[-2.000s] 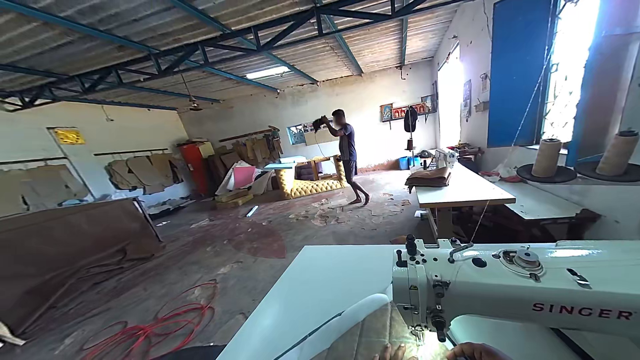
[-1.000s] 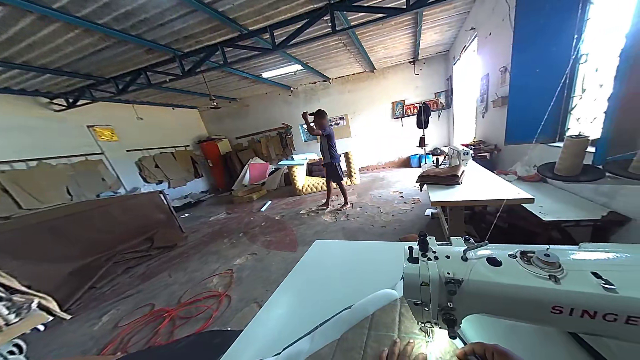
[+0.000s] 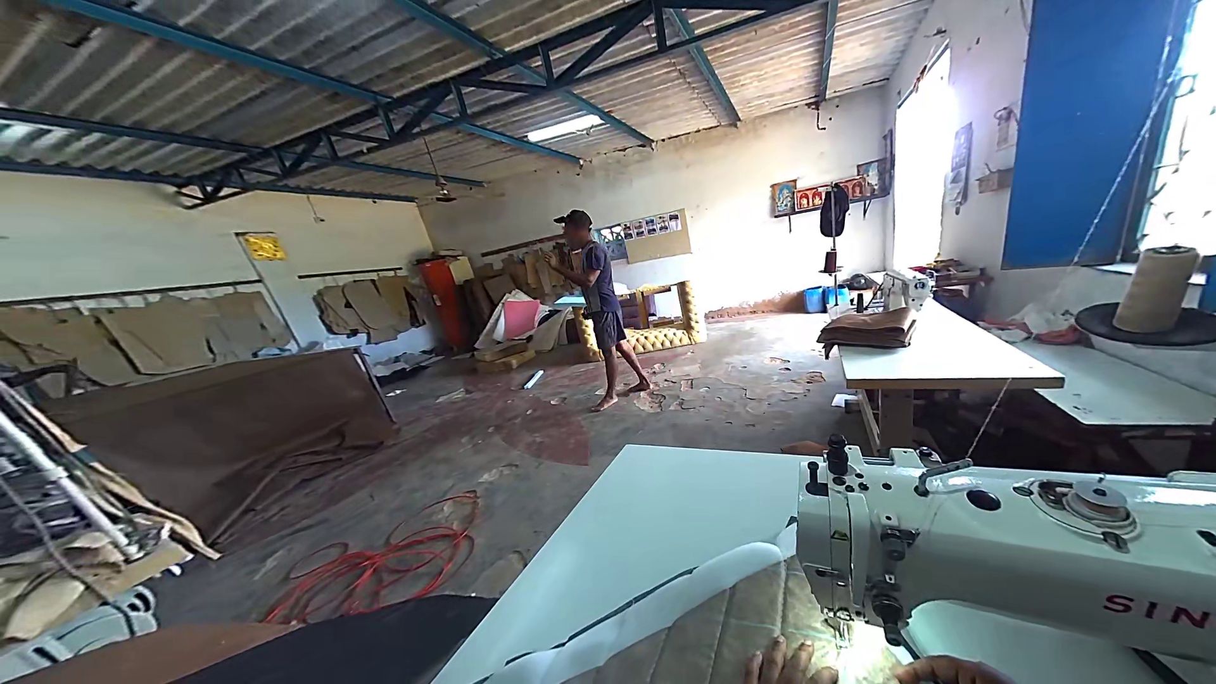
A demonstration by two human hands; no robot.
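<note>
A white Singer sewing machine [image 3: 1007,551] stands on a white table [image 3: 684,503], its lamp lighting the needle area. Quilted beige fabric [image 3: 712,627] with a white layer along its edge lies under the presser foot. My left hand [image 3: 790,663] rests on this fabric just left of the needle, fingers apart and pressing flat. To the right of the needle is my right hand [image 3: 950,671], fingertips at the fabric; most of it is cut off by the bottom edge, so its grip is unclear.
Beyond the machine a person [image 3: 598,294] stands near a yellow tufted furniture frame [image 3: 665,337]. Coiled red hose [image 3: 380,570] lies on the floor. Folded brown material [image 3: 866,326] rests on a second table [image 3: 950,366]. A thread cone [image 3: 1154,290] stands at the right.
The person across the room has lowered their raised arms and turned. More of the quilted fabric shows left of the needle than two seconds ago. The view has shifted left.
</note>
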